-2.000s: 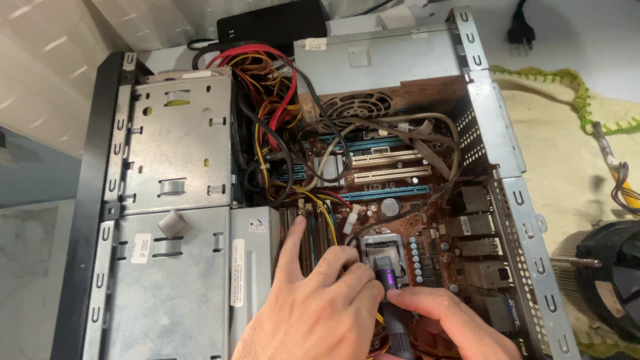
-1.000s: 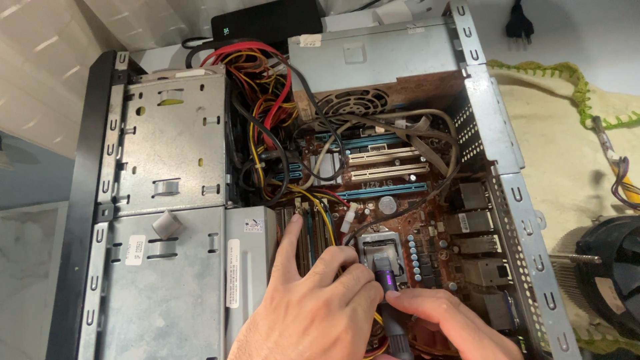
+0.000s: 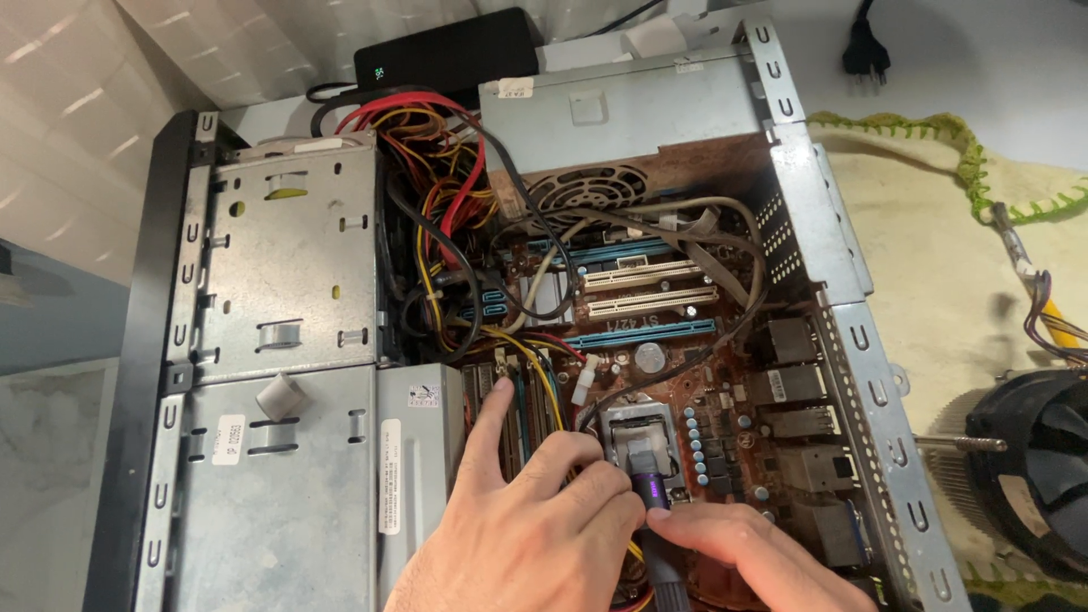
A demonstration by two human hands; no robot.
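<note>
In the head view, my left hand [image 3: 531, 527] lies over the lower middle of an open desktop computer case. Its index fingertip touches the end of the memory slots [image 3: 507, 365]; the other fingers curl beside a slim black-and-purple tool [image 3: 653, 493]. A fingertip of my right hand [image 3: 748, 544] presses on this tool from the right; its other fingers are hidden. The tool's flat grey tip rests on the processor, inside the metal socket frame [image 3: 612, 425]. Whether my left fingers grip the tool is hidden. The brown motherboard [image 3: 586, 374] lies around the socket.
Drive bays [image 3: 280, 255] fill the case's left side, the power supply [image 3: 612, 110] its top. Loose cables [image 3: 459, 212] cross the board. A black device with a lit display [image 3: 446, 51] stands behind. On the cloth [image 3: 901, 204] at right sits a cooler with a fan [image 3: 1045, 467].
</note>
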